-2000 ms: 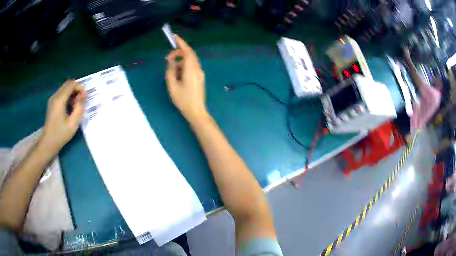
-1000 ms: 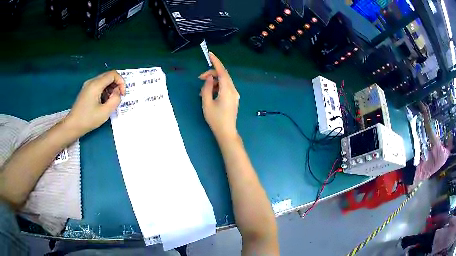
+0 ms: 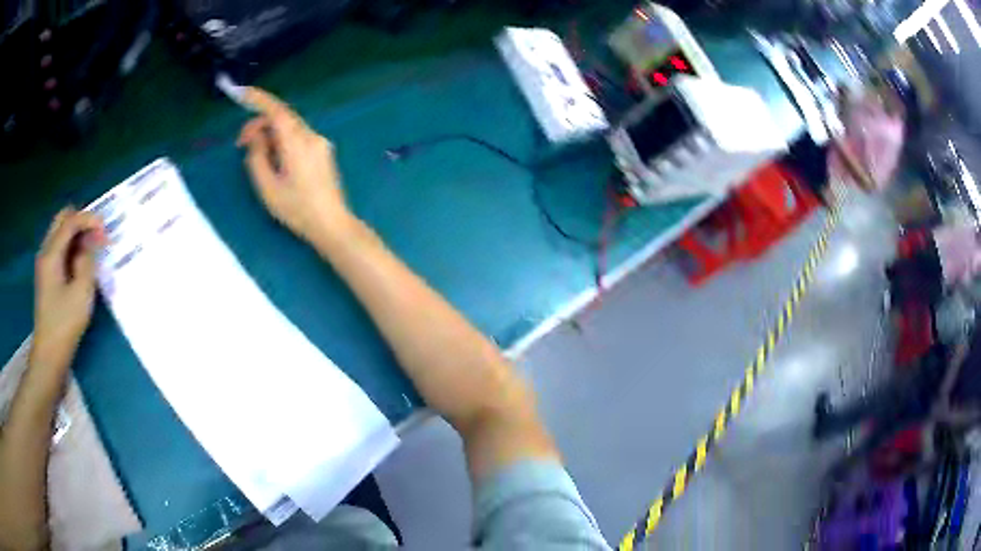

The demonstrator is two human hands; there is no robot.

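Observation:
White label sheets (image 3: 237, 344) lie stacked on the green mat, with rows of barcodes at the far left end and the rest blank. My left hand (image 3: 70, 274) is at the left edge of the barcode rows, fingers bent together; whether it grips the sheet cannot be told. My right hand (image 3: 293, 172) is raised to the right of the sheet's far end, with a small white barcode label (image 3: 230, 88) at its index fingertip. The picture is blurred.
Dark boxes (image 3: 75, 65) stand along the far side. A thin black cable (image 3: 473, 140) lies on the mat. A white block (image 3: 554, 86), a power supply (image 3: 658, 48) and an oscilloscope (image 3: 688, 135) stand right. A beige garment (image 3: 81, 474) lies left. A red stool (image 3: 742, 221) is beyond the edge.
The view has swung, so the bench contents sit further left and the instruments higher in the picture. The label remains on my right fingertip. My left hand remains at the sheet's left edge.

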